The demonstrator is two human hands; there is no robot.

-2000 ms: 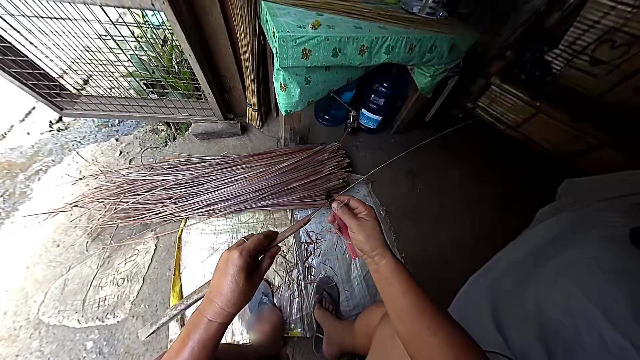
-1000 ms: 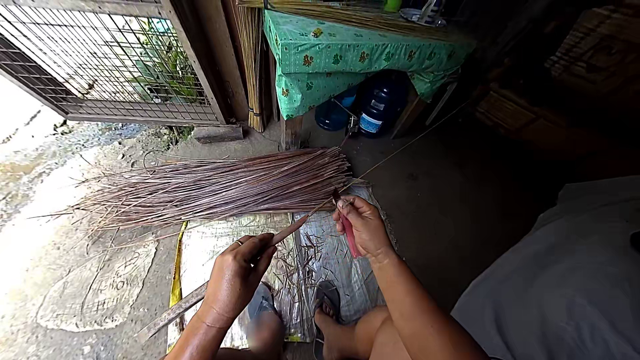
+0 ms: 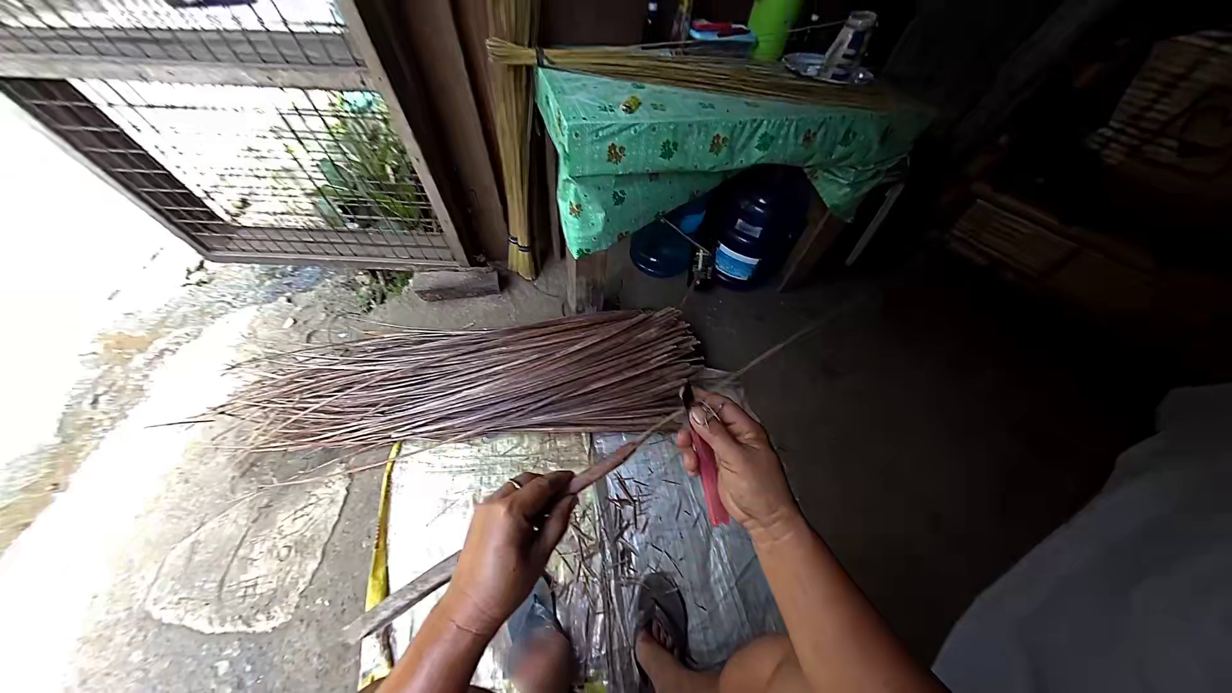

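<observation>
My left hand (image 3: 515, 529) is closed around a flat wooden stick (image 3: 404, 597) that slants from lower left to upper right. A thin, long strip (image 3: 784, 344) runs from near the stick's upper end, past my right hand, toward the dark floor. My right hand (image 3: 741, 457) grips a small knife or similar tool with a red handle (image 3: 710, 481); its dark tip is by the strip. Beyond both hands lies a big bundle of thin brownish sticks (image 3: 481, 380). Small shavings (image 3: 626, 510) are scattered below, between the hands and the feet.
Plastic sheeting (image 3: 481, 481) with a yellow edge covers the ground under my feet. Ahead stands a table with a green patterned cloth (image 3: 693, 130), blue water jugs (image 3: 756, 231) beneath it. A bundle of yellowish sticks (image 3: 515, 144) leans beside a wire-mesh gate (image 3: 260, 154).
My right hand has shifted slightly relative to the strip, and the red handle shows more fully than two seconds ago. My left hand has stayed on the flat stick.
</observation>
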